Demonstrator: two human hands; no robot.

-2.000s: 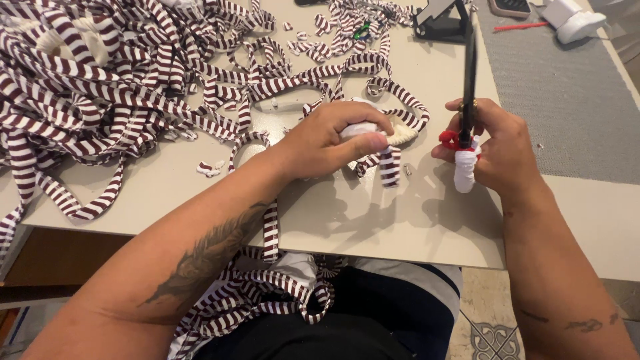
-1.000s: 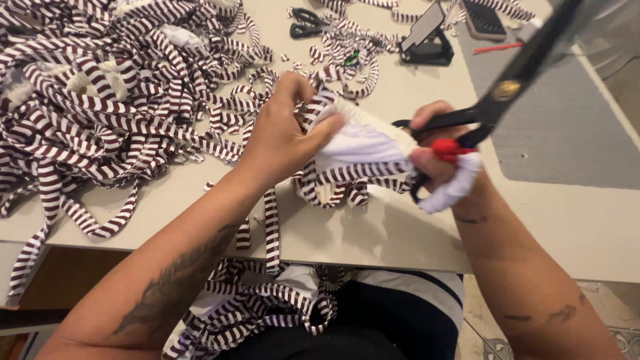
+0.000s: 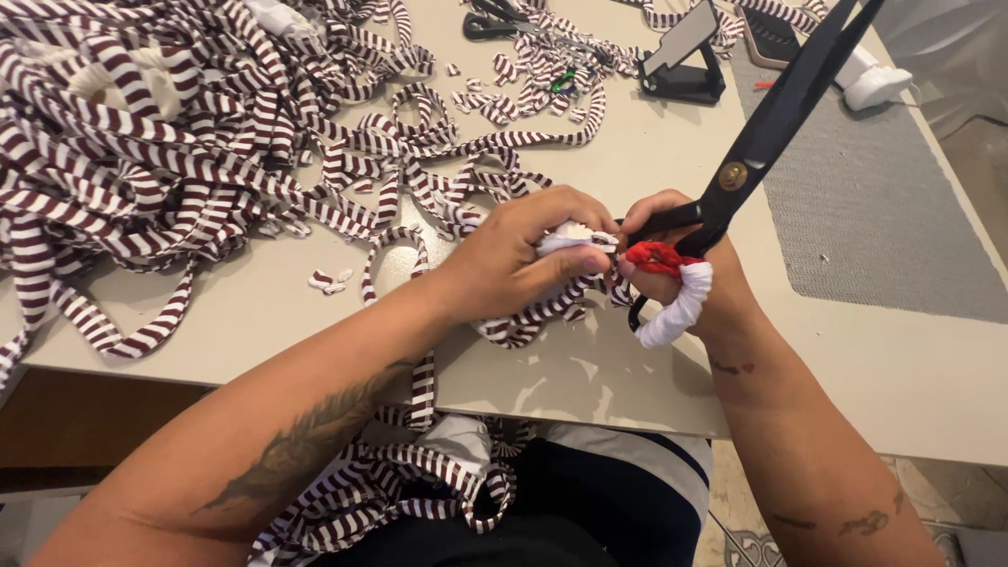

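My left hand (image 3: 535,248) grips a bunched piece of white fabric (image 3: 579,236) with striped maroon-and-white edging (image 3: 516,331) hanging beneath it. Close against it, my right hand (image 3: 681,260) holds large black fabric shears (image 3: 748,153), their blades pointing up and away to the right. One handle loop of the shears is wrapped in white and red cloth (image 3: 685,311). The fingertips of both hands meet at the fabric; what the right fingertips pinch is partly hidden. Striped fabric strips (image 3: 394,472) also lie over my lap.
A big tangled heap of striped strips (image 3: 134,157) covers the table's left. Farther back lie small black-handled scissors (image 3: 492,27), fabric scraps (image 3: 500,106), a black folding stand (image 3: 681,83) and a phone (image 3: 768,39). A white device (image 3: 874,83) rests on the grey mat (image 3: 882,197).
The spread white fabric seen a second ago is now bunched in my left hand. Two seconds ago my hands were apart; now they are together, and the shears' blades slant to the right.
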